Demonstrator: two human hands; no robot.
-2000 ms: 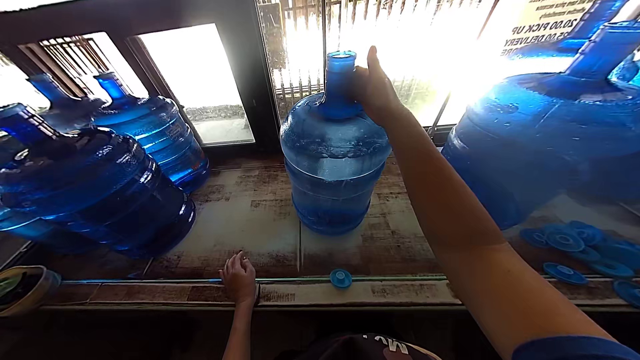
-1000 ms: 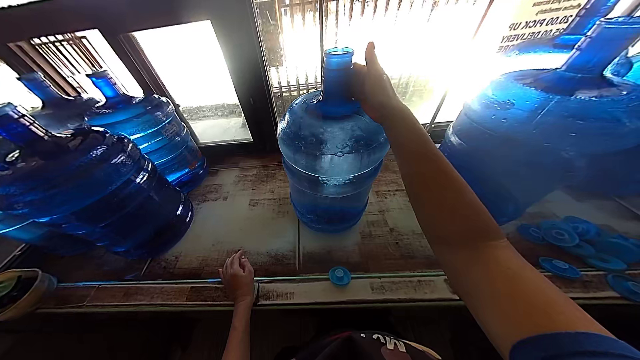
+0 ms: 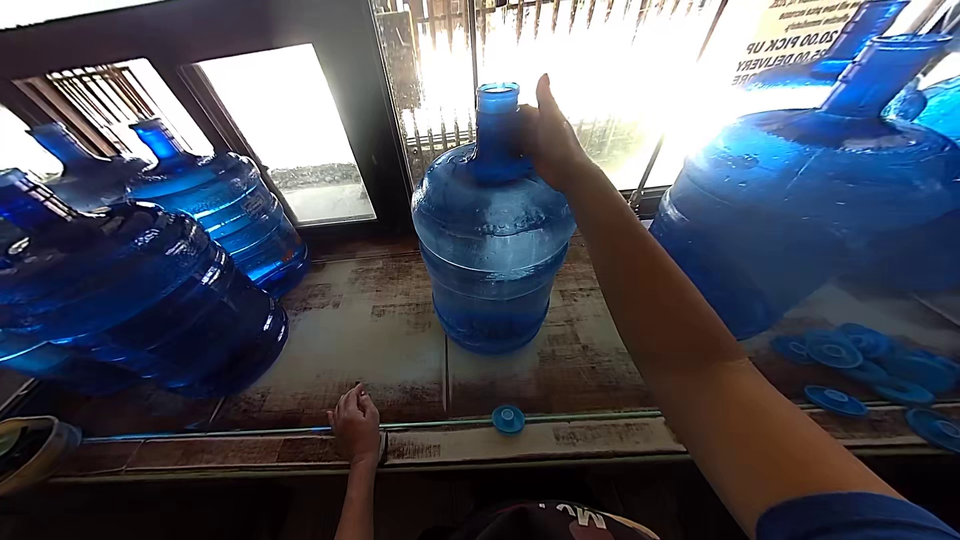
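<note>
A large translucent blue water jug (image 3: 491, 255) stands upright on the wood-patterned counter by the window, its mouth uncapped. My right hand (image 3: 553, 139) is at the right side of its neck, one digit pointing up and the other fingers partly hidden behind the neck. Down at the counter's front edge rests my left hand (image 3: 355, 426), its fingers bent and close together; whatever lies under the palm is hidden. A small round blue cap (image 3: 508, 420) lies on that edge, between the left hand and my right forearm, touched by neither.
Several blue jugs (image 3: 225, 217) stand at left and larger-looking ones (image 3: 795, 180) at right. Loose blue caps (image 3: 834, 350) lie at lower right. A container (image 3: 64, 442) sits at the left edge. Behind is a framed window (image 3: 386, 150); dark printed fabric (image 3: 555, 523) shows at the bottom.
</note>
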